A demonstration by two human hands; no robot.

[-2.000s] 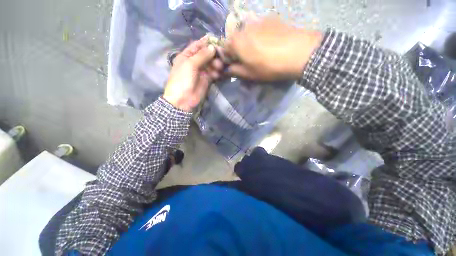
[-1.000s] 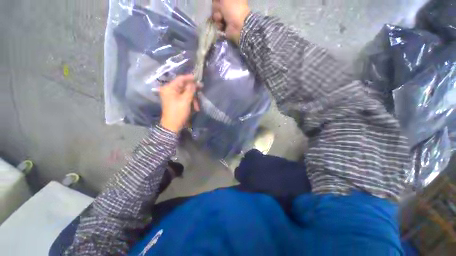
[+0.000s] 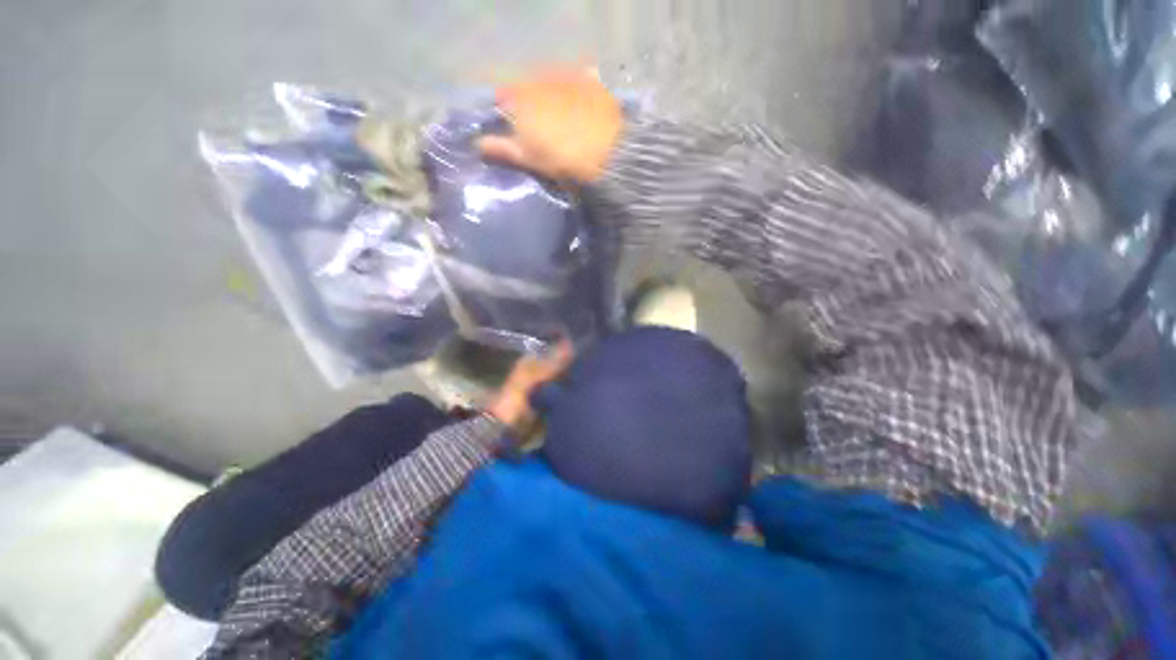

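A tied bundle (image 3: 509, 245) of dark garments in shiny clear bags is in front of me. A pale strip (image 3: 441, 273) pinches it across the middle, with a bunched knot or loose ends (image 3: 397, 168) toward the far side. My right hand (image 3: 561, 123) grips the far right edge of the bundle, thumb on top; it is blurred. My left hand (image 3: 526, 387) holds the near edge, its fingers partly hidden by the bundle and my knee. A clear bag edge sticks out at the left.
A large pile of bagged garments (image 3: 1064, 206) lies on the right. A white box or bin (image 3: 90, 529) stands at lower left. A blue crate-like thing (image 3: 1122, 580) shows at lower right. My knees and a pale shoe (image 3: 667, 307) are close to the bundle. Grey floor surrounds it.
Both hands have let go of the strip and moved to the bundle's edges, the left toward me. The bundle has shifted and turned, and now shows whole. The view has moved.
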